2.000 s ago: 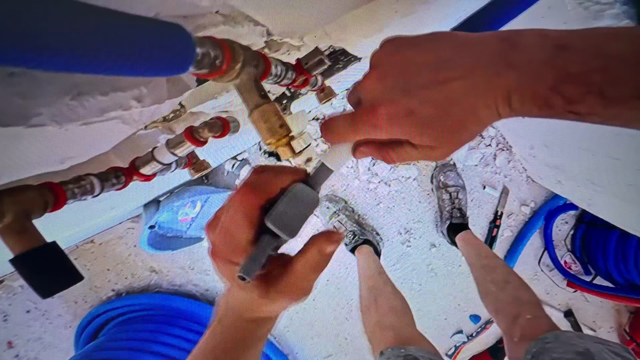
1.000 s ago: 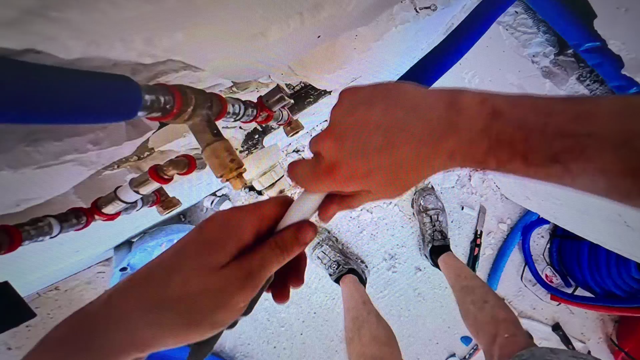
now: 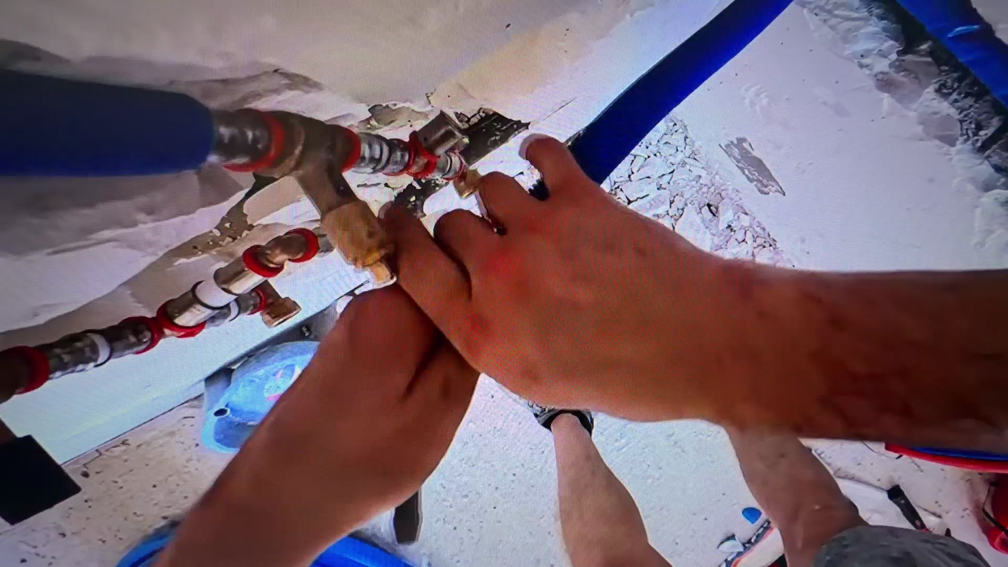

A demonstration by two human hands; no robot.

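Observation:
My right hand (image 3: 575, 291) reaches in from the right, its fingers spread against a brass fitting (image 3: 358, 236) that angles down from the upper pipe run. Below it, my left hand (image 3: 402, 354) comes up from the bottom, its fingers hidden behind the fitting and the right hand. A dark tool handle (image 3: 407, 517) pokes out beneath my left wrist; its hold is hidden. Metal press fittings with red rings (image 3: 386, 153) join the brass tee (image 3: 303, 150) to a blue-sleeved pipe (image 3: 102, 122). A second pipe run (image 3: 189, 305) with red rings lies lower left.
Another blue-sleeved pipe (image 3: 669, 87) runs to the upper right, over broken rubble (image 3: 693, 189). A blue cap (image 3: 256, 394) lies on the floor at left, with blue coiled pipe (image 3: 354, 551) at the bottom. My legs (image 3: 602, 496) stand below the hands.
Both hands have moved up to the brass fitting. Earlier they held a pale piece below it, with a grey tool in my left hand two seconds ago; the pale piece is now hidden. The view has shifted closer.

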